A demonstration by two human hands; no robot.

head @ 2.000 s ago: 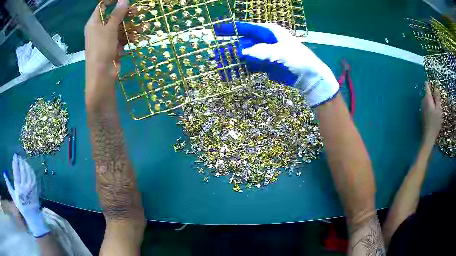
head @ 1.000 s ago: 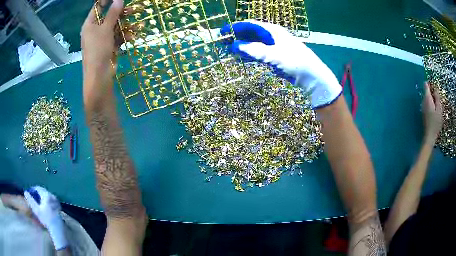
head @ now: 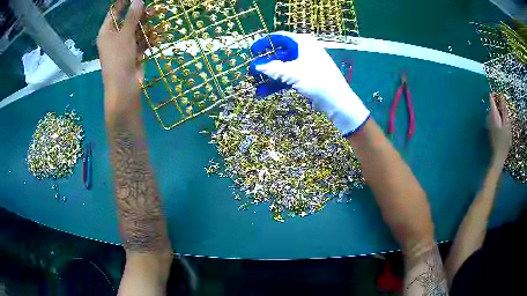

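A gold sprue frame [head: 203,60] with rows of small plated parts is held up, tilted, over the far left side of a heap of loose gold and silvery parts [head: 289,159]. My left hand [head: 122,37], bare, is closed on the frame's upper left edge, its fingertips partly cut off by the top of the picture. My right hand [head: 300,72], in a white glove with blue palm and fingers, is at the frame's right edge above the heap. Its fingers are curled; whether they grip the frame is unclear.
Red-handled cutters [head: 403,110] lie right of the heap, and another red-handled piece [head: 348,70] shows behind my glove. More gold frames [head: 316,17] stand at the far side. A smaller heap [head: 55,144] and small cutters [head: 88,166] lie left. A neighbour's hand [head: 500,124] is at right.
My right hand has moved left and its fingers have curled more. The frame has shifted slightly and its lower edge is higher. The neighbour's gloved hand at lower left has left the view.
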